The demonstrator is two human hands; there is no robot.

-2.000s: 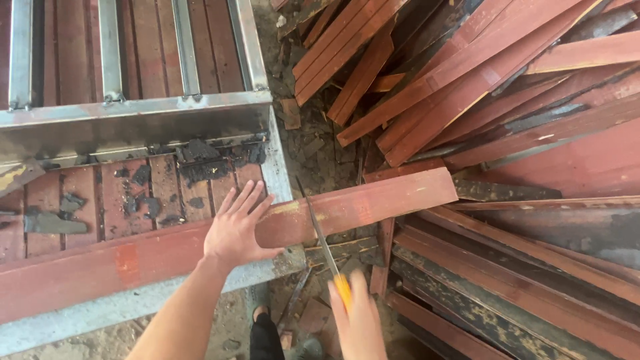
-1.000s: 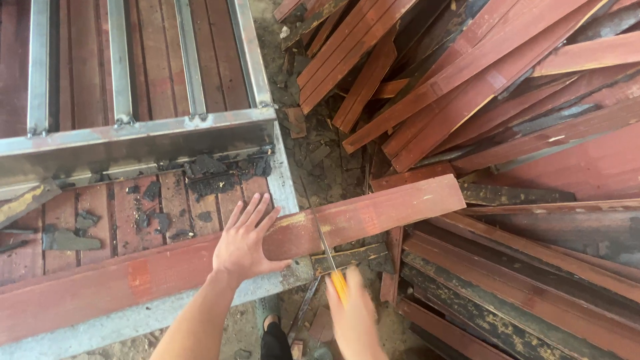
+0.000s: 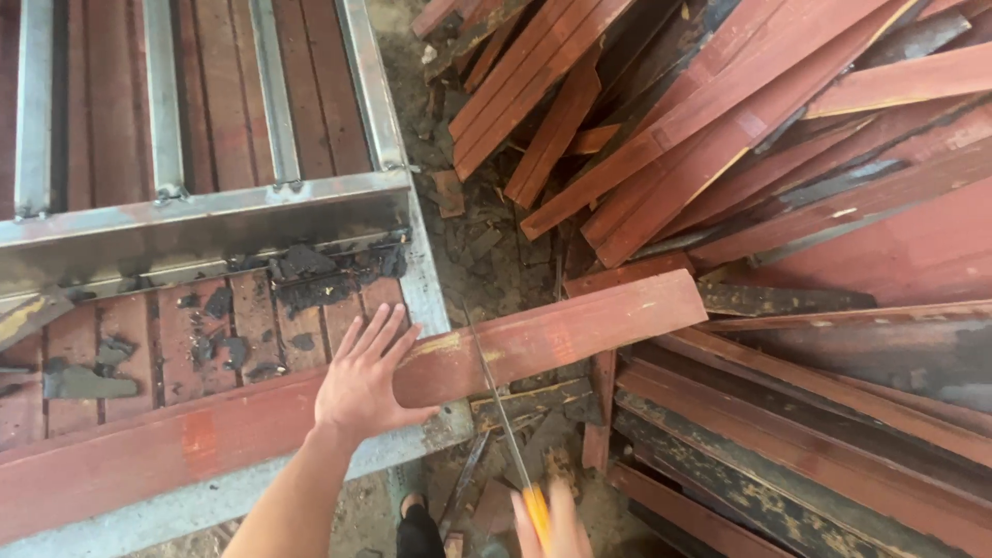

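A long red-painted wooden board (image 3: 256,415) lies across the metal-edged platform, its right end jutting past the corner over the floor. My left hand (image 3: 368,380) lies flat on the board near that corner, fingers spread, holding nothing. In my right hand (image 3: 552,523), low in the view and somewhat blurred, is the yellow handle of a handsaw (image 3: 500,403). The saw's thin blade lies across the overhanging part of the board, to the right of my left hand. Whether the teeth have cut into the wood cannot be told.
A welded metal frame (image 3: 201,203) with crossbars stands on the red slatted platform. Dark broken flakes (image 3: 306,271) lie along its base. Stacked red and dark boards (image 3: 697,155) fill the right side. Scraps litter the floor (image 3: 484,232) between. A foot (image 3: 411,504) shows below the platform's edge.
The right hand and the saw have shifted along the blade's direction, the handle now lower in the view than one second ago. My left hand stays spread on the board.
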